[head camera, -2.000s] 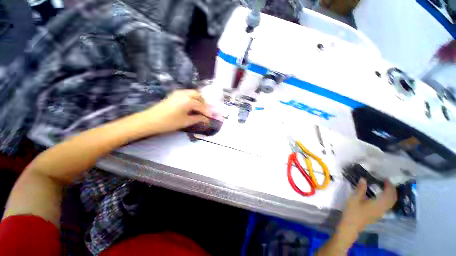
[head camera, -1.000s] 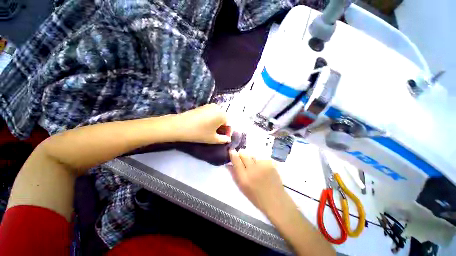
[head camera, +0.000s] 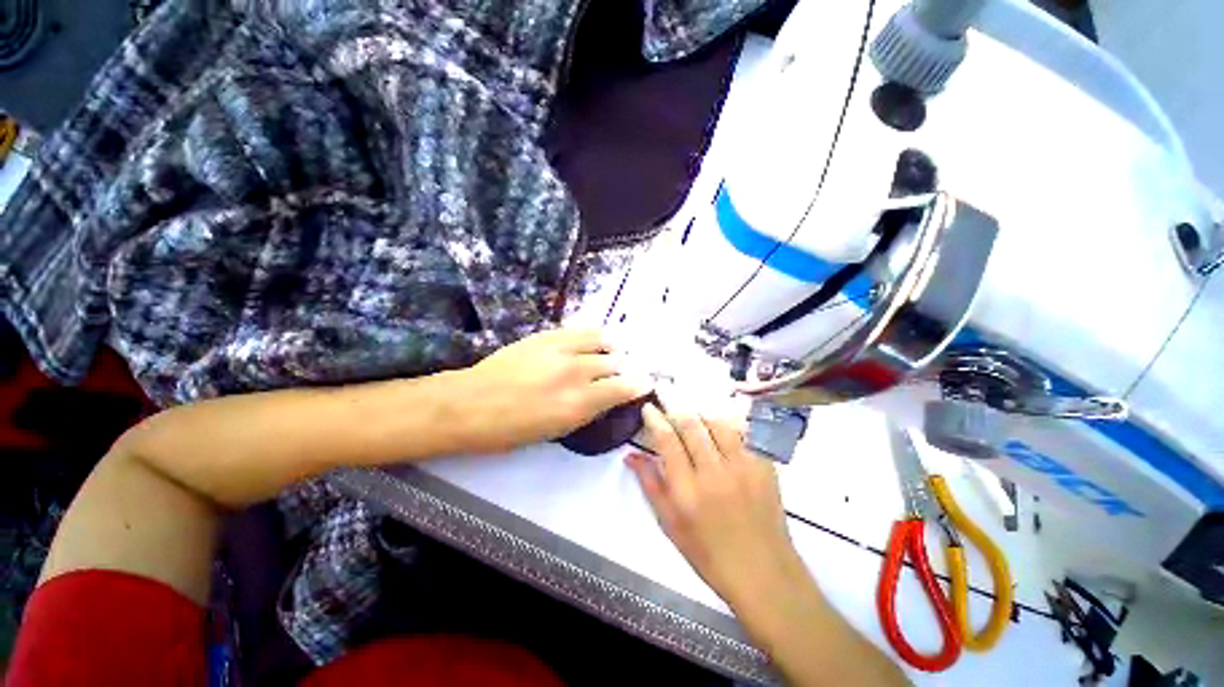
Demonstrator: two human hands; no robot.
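The plaid jacket shell (head camera: 336,201) lies bunched on the left of the white table. Its smooth dark lining (head camera: 638,134) shows beside the machine head. My left hand (head camera: 557,383) lies on a dark cloth corner (head camera: 604,427), fingertips close to the needle area. My right hand (head camera: 705,490) presses at the same corner from the near side, its fingertips almost touching my left hand's. The presser foot area (head camera: 752,369) is just beyond the fingertips, washed out by bright light. The lockstitch machine (head camera: 832,175) stands over it.
Scissors (head camera: 946,577) with red and orange-yellow handles lie right of my right hand. Small black pieces (head camera: 1087,624) lie further right. The ruled table edge (head camera: 564,570) runs along the front. Plaid cloth (head camera: 329,577) hangs below the table edge.
My right hand has come from the small black pieces at the right to the cloth corner. Both hands and the corner now sit close to the presser foot. The camera view has shifted.
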